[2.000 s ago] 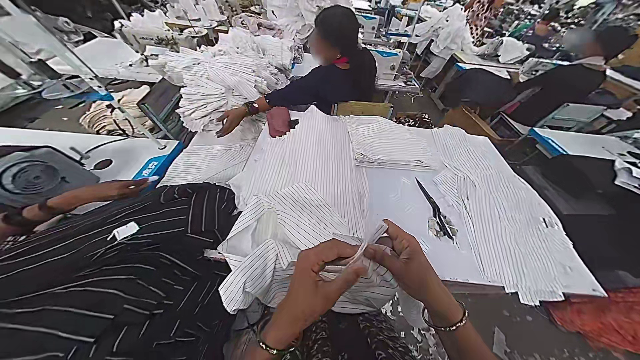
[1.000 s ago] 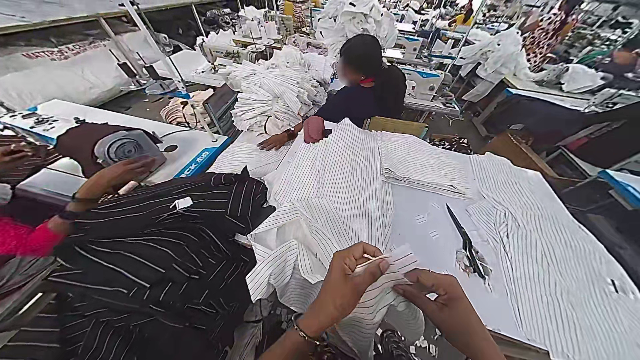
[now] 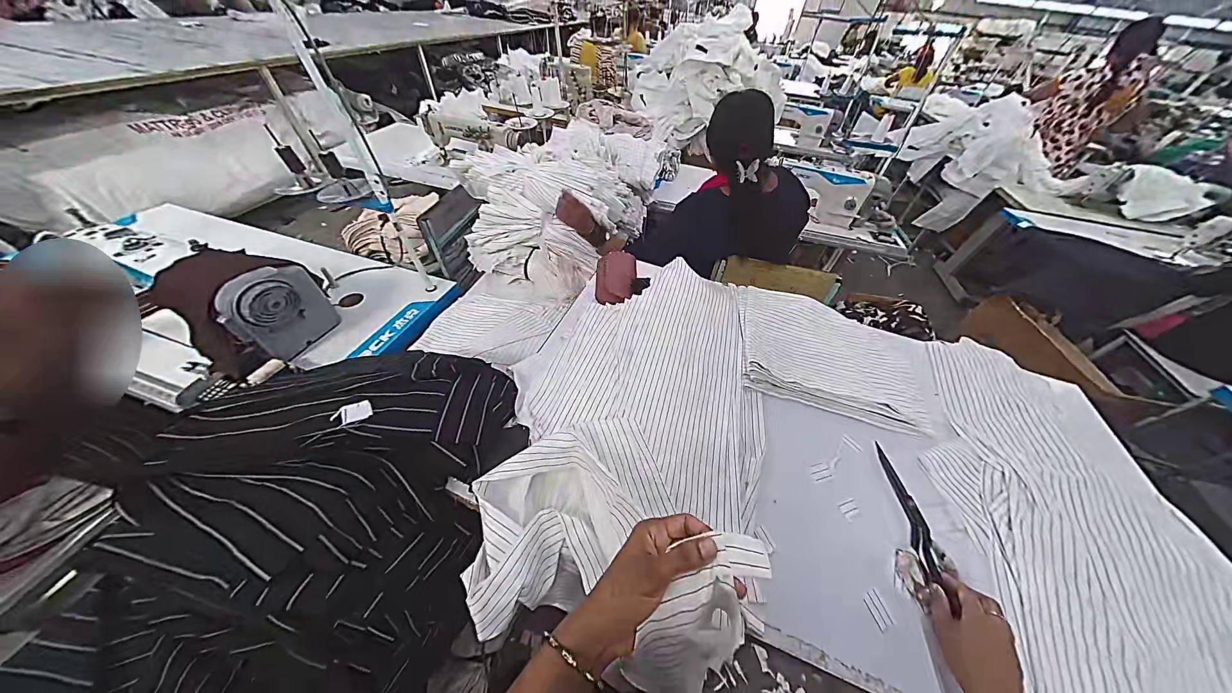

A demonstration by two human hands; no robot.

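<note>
My left hand [image 3: 647, 582] pinches the edge of a white striped fabric piece [image 3: 736, 556] between thumb and fingers. My right hand [image 3: 967, 621] is at the handles of black metal scissors [image 3: 910, 500] that lie on the white table; whether its fingers have closed on them I cannot tell. Small striped scraps [image 3: 878, 609] lie left of that hand. A white striped garment [image 3: 635, 385] spreads away from my left hand, beside a folded striped stack [image 3: 833, 361]. More striped cloth [image 3: 1078, 500] covers the table's right side.
Black striped cloth [image 3: 318, 500] lies at left, near a person [image 3: 58, 337]. Behind stands a sewing machine table [image 3: 395, 322] with a grey round-faced device [image 3: 274, 303]. A person [image 3: 741, 192] sits beyond my table by a pile of striped cloth [image 3: 549, 202]. A dark red object [image 3: 616, 277] sits at the far edge.
My right hand has left the fabric in my left hand and moved right to the scissors' handles. The seated person has turned away, and one arm now reaches to the cloth pile.
</note>
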